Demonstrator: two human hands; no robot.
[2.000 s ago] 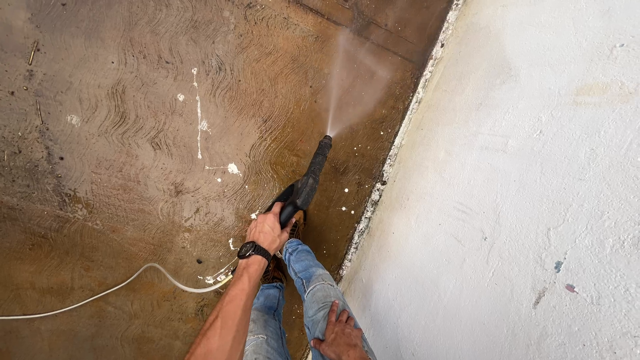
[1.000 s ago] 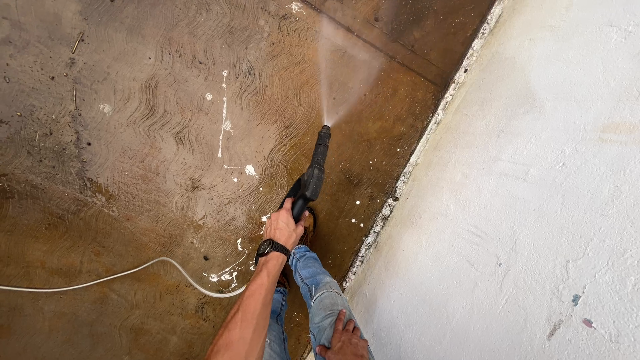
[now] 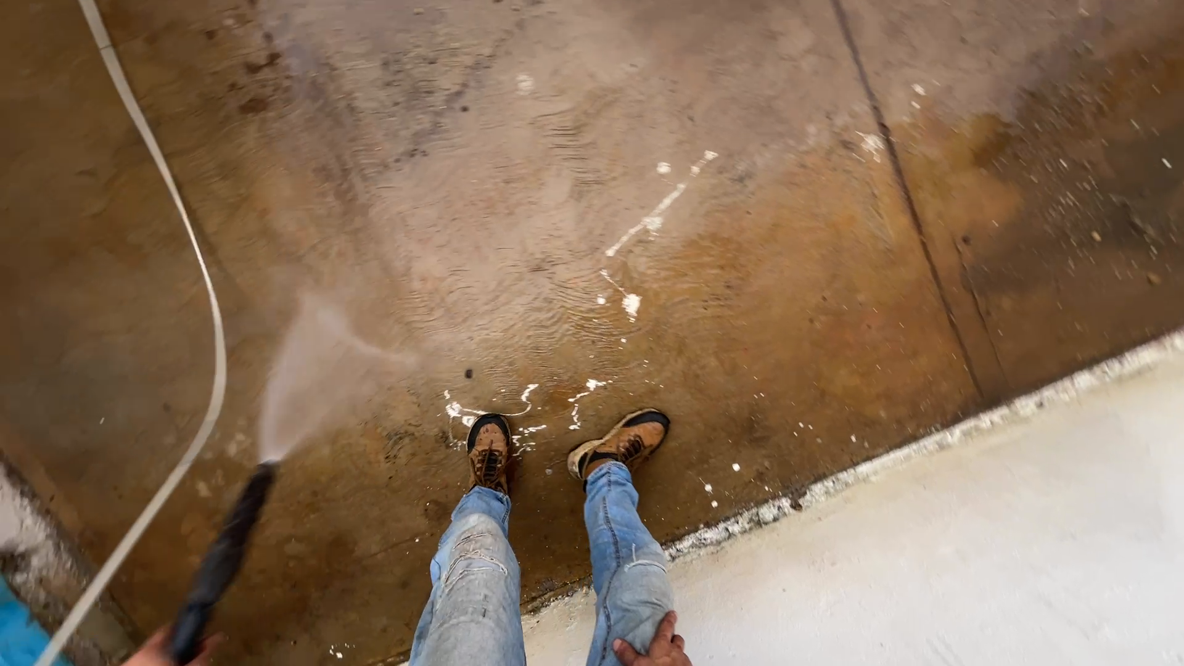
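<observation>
At the lower left edge, my left hand (image 3: 171,650) is partly cut off by the frame and holds the black pressure washer gun (image 3: 220,558). A fan of water spray (image 3: 314,375) leaves its nozzle and lands on the wet concrete floor left of my feet. My right hand (image 3: 655,647) rests on the right knee of my torn blue jeans (image 3: 632,592), with nothing held in its fingers. Both brown work shoes (image 3: 488,451) stand on the floor, with white paint splashes (image 3: 467,407) around them.
A pale hose (image 3: 217,342) curves down the left side. The white wall (image 3: 925,546) with a rough lower edge runs along the lower right. Another wall edge (image 3: 37,555) and something blue (image 3: 18,629) lie at the lower left. A dark joint (image 3: 902,185) crosses the floor.
My left hand and the spraying gun have swung from beside the right-hand wall to the left of my feet. The view has turned strongly. My right hand stays on the knee.
</observation>
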